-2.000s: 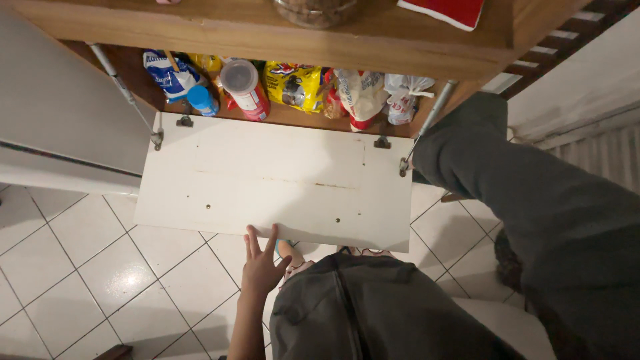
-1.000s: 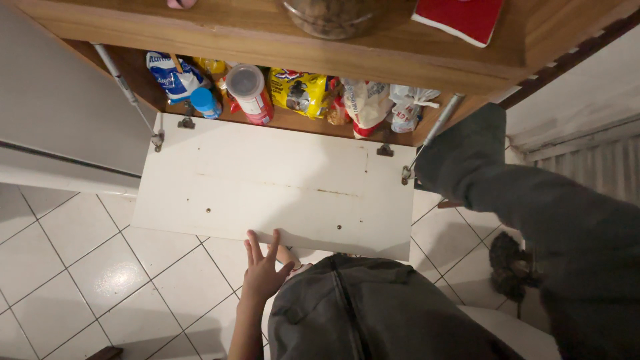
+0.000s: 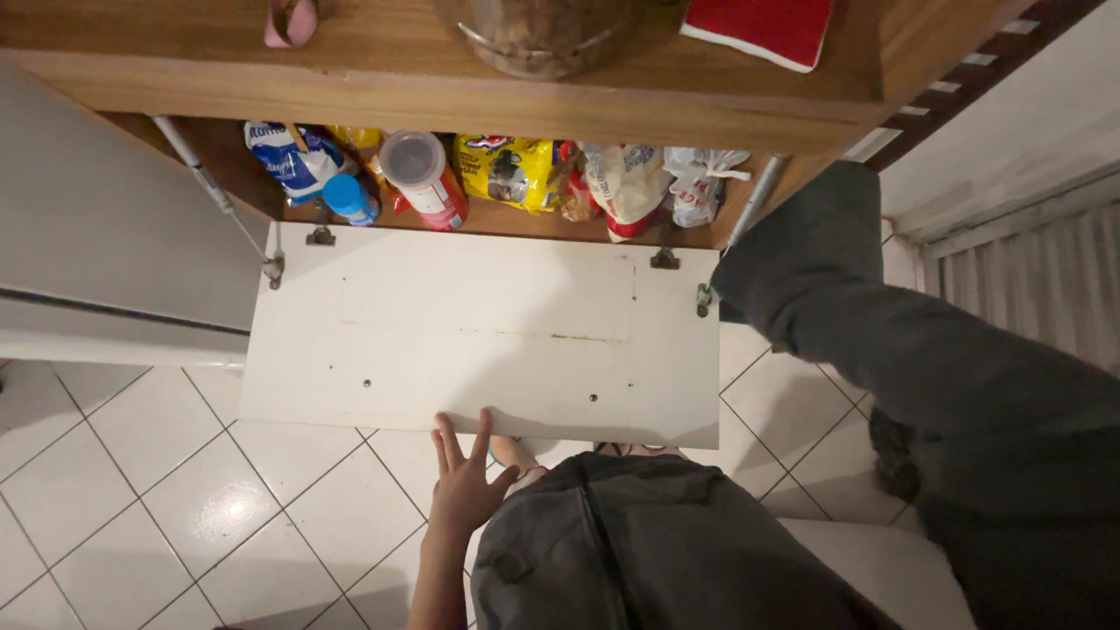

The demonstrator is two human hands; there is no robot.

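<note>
My left hand (image 3: 464,481) rests its fingertips on the outer edge of a white flap door (image 3: 490,324), fingers apart and holding nothing. The door hangs lowered from a wooden cabinet (image 3: 420,92) on hinges and two metal gas struts (image 3: 201,179). Inside stand a blue and white bag (image 3: 293,166), a jar with a blue lid (image 3: 350,199), a red canister with a clear lid (image 3: 424,179), a yellow bag (image 3: 507,171), a whitish bag with a red end (image 3: 626,184) and a tied plastic bag (image 3: 697,188). My right hand is hidden; its dark sleeve (image 3: 884,315) reaches the cabinet's right side.
On the shelf above are a clear jar (image 3: 542,35), a red cloth-like item (image 3: 761,31) and a pink strap (image 3: 291,22). A grey-white appliance or panel (image 3: 114,219) stands left. A dark furry thing (image 3: 892,455) is on the tiled floor (image 3: 262,499), partly behind the sleeve.
The dark furry thing at the right shows less behind the sleeve than one second ago. My left hand stays at the door's edge.
</note>
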